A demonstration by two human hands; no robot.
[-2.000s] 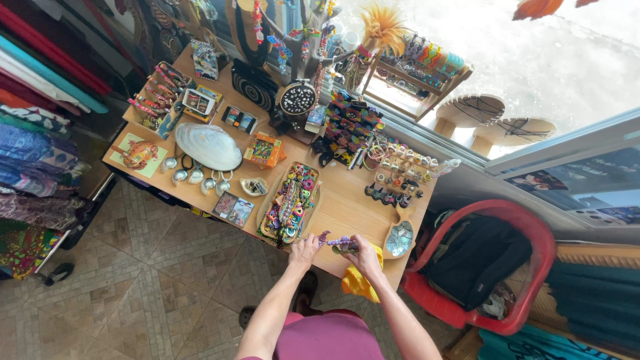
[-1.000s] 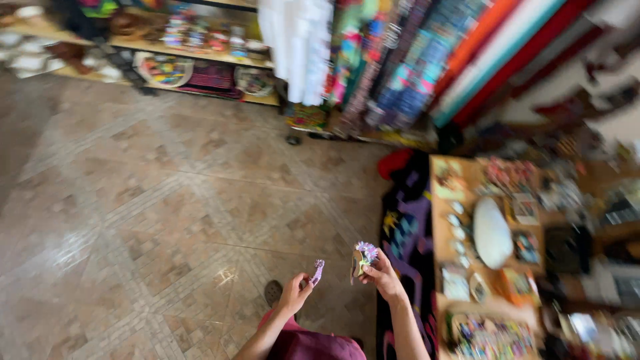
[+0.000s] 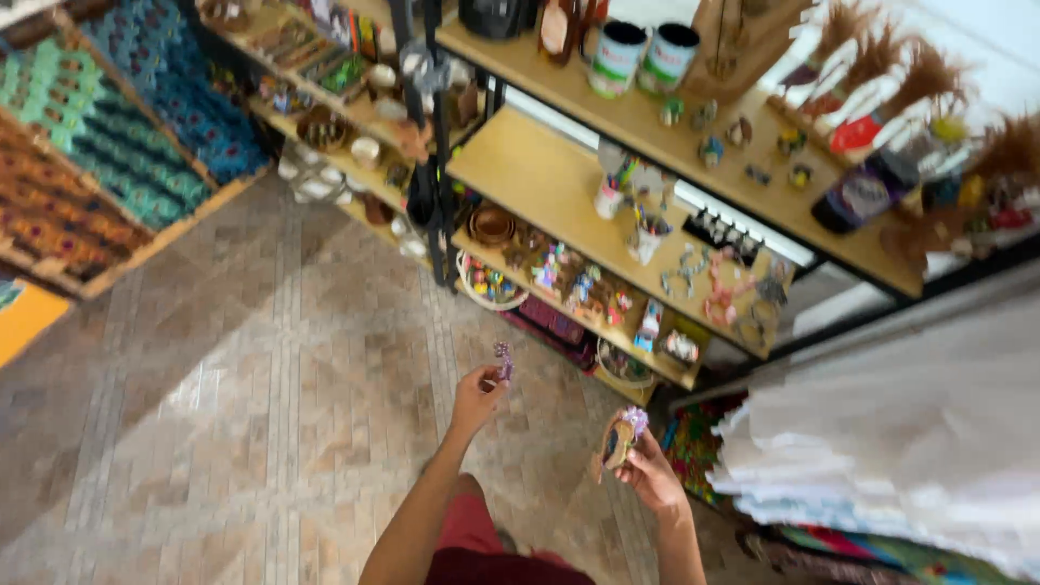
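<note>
A small purple beaded trinket (image 3: 503, 360) is pinched between the fingertips of my left hand (image 3: 481, 398), over the tiled floor. My right hand (image 3: 650, 475) grips several small trinkets together: a lilac beaded piece (image 3: 634, 420) on top and a tan and dark piece (image 3: 617, 444) with a thin strap or cord hanging beside it. The exact kind of these pieces is not clear. The two hands are apart, both in front of the lower end of the shelving.
A wooden shelf unit (image 3: 536, 175) with black posts holds mugs (image 3: 616, 61), figurines, bracelets (image 3: 723, 284) and a round basket (image 3: 490, 280). Patterned fabrics (image 3: 106, 130) stand at the left. White garments (image 3: 894, 439) hang close on the right. Tiled floor (image 3: 244, 390) lies between.
The view has swung from the trinket table, past the floor and fabrics, to the shelf unit. My hands, close together two seconds ago, are now apart, each with a trinket. The yellow cloth is out of view.
</note>
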